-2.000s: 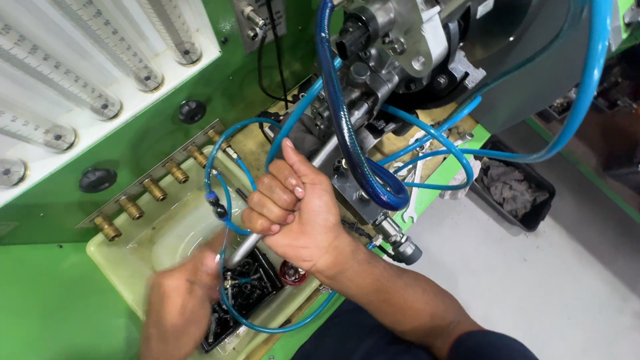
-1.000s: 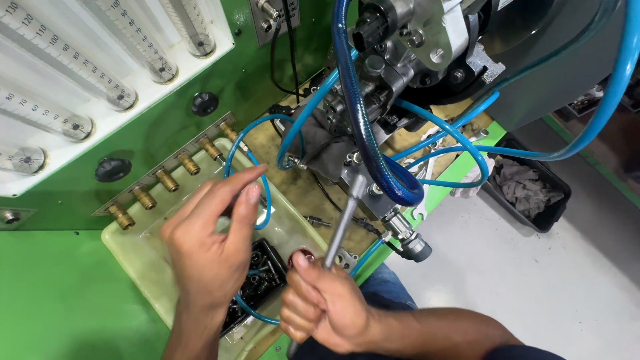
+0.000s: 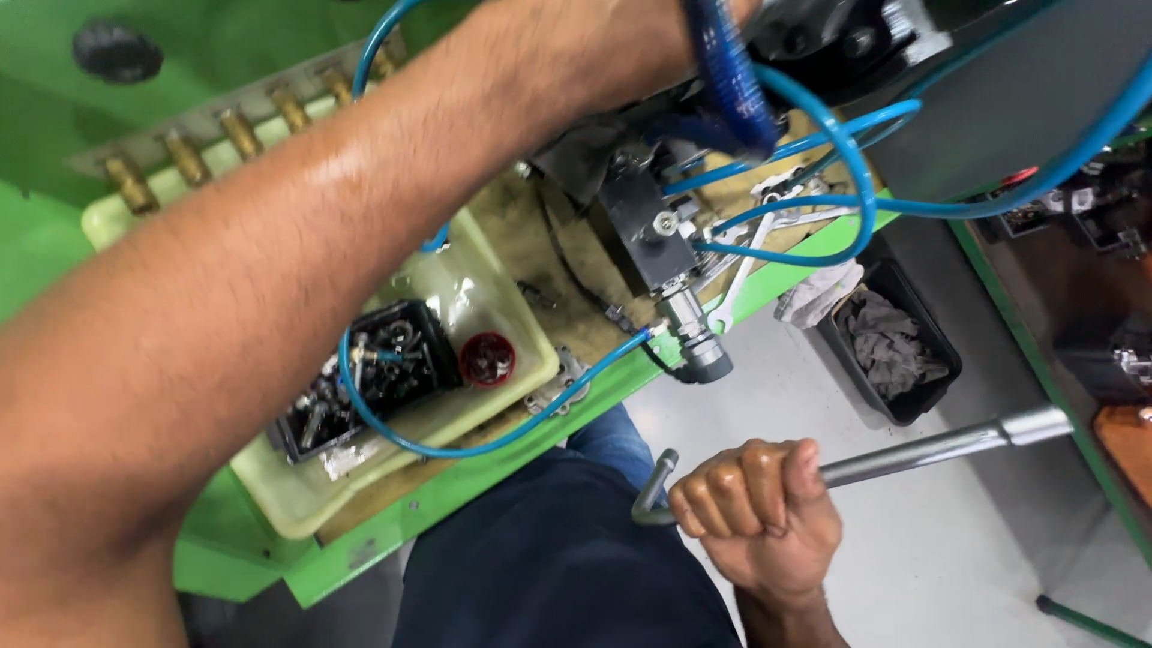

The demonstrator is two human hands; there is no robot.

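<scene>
My right hand (image 3: 765, 522) is closed around a long metal socket wrench (image 3: 927, 457) with a bent handle end, held over the floor in front of the bench. My left forearm crosses from the lower left to the top, where the hand passes out of the frame near the machine; what it touches is hidden. Below that forearm lies a black metal block (image 3: 646, 220) with a cylindrical fitting (image 3: 688, 328). A dark blue braided hose (image 3: 724, 76) hangs over the block, and light blue tubes (image 3: 864, 180) loop beside it.
A pale plastic tray (image 3: 508, 315) holds a black parts bin (image 3: 441, 346) and a red cup (image 3: 487, 359). Several brass fittings (image 3: 238, 133) line the green panel. Spanners (image 3: 742, 279) lie by the bench edge. A black bin with rags (image 3: 891, 346) stands on the floor.
My right hand has drawn the wrench away from the block, out over the floor. My left hand, earlier above the tray, has moved up out of view. The view has shifted.
</scene>
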